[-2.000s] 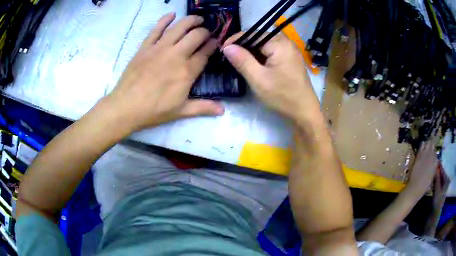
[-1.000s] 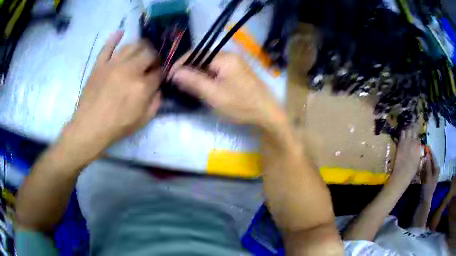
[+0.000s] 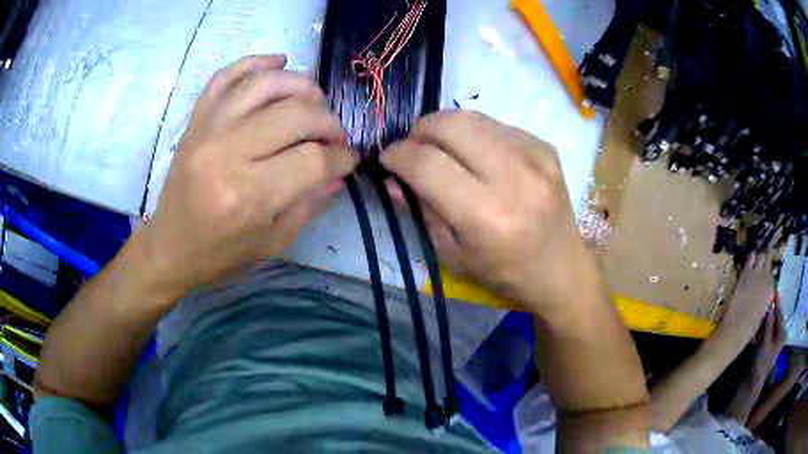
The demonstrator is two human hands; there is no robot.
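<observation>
A black ribbed power bank case (image 3: 431,62) lies on the white table in front of me, running up to the top edge of the view. Thin red lead wires (image 3: 379,66) lie tangled over it. Three thick black cables (image 3: 405,257) hang from its near end over the table edge towards my lap, with small plugs at their ends. My left hand (image 3: 252,168) and my right hand (image 3: 487,191) meet at this near end, fingertips pinching the cable roots. The exact grip is hidden by the fingers.
An orange flat tool (image 3: 555,55) lies on the table to the right. Many black cables with plugs (image 3: 709,115) are heaped over brown board (image 3: 660,244) edged with yellow tape (image 3: 660,317). Another person's hand (image 3: 751,288) is at the lower right. Blue plastic shows below the table.
The cables pointed up and right from my right hand and now hang down towards me. Both hands have come together at the case's near end. The red wires are more exposed.
</observation>
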